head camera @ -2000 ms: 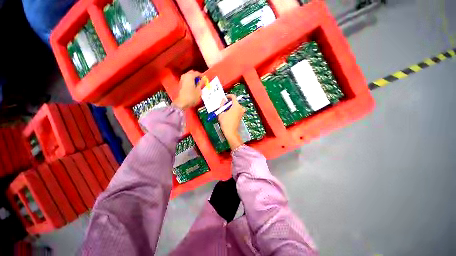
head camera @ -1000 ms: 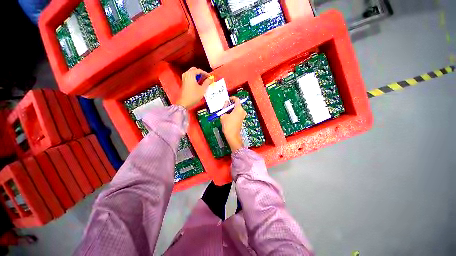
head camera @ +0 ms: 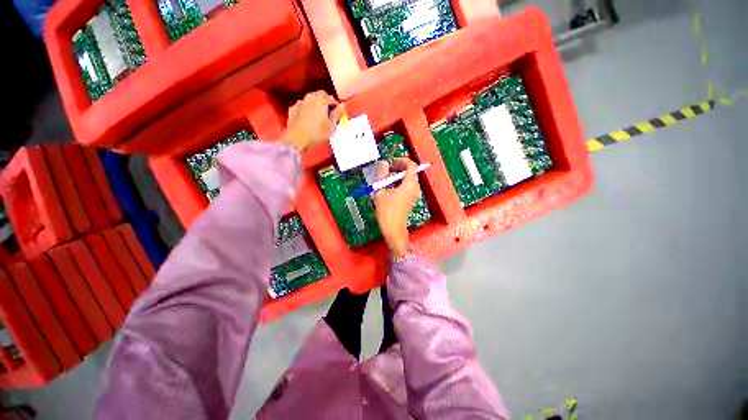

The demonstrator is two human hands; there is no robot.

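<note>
A white paper slip with faint marks and a small yellow strip at its top left corner is over a red-orange foam tray. My left hand is at the slip's upper left, fingers closed on a small dark blue piece, perhaps a pen cap, beside the yellow strip. My right hand holds a white marker pen with a blue end, just below the slip. Green circuit boards with white blocks lie in the tray's pockets.
Another foam tray stack rises at the upper left. More red stacks stand at the far left, beside a blue base. A grey metal frame is at the top right. Black-yellow tape crosses the grey floor on the right.
The view has shifted, and the trays sit a little further left. The pen in my right hand has moved from over the slip's lower edge to just below it.
</note>
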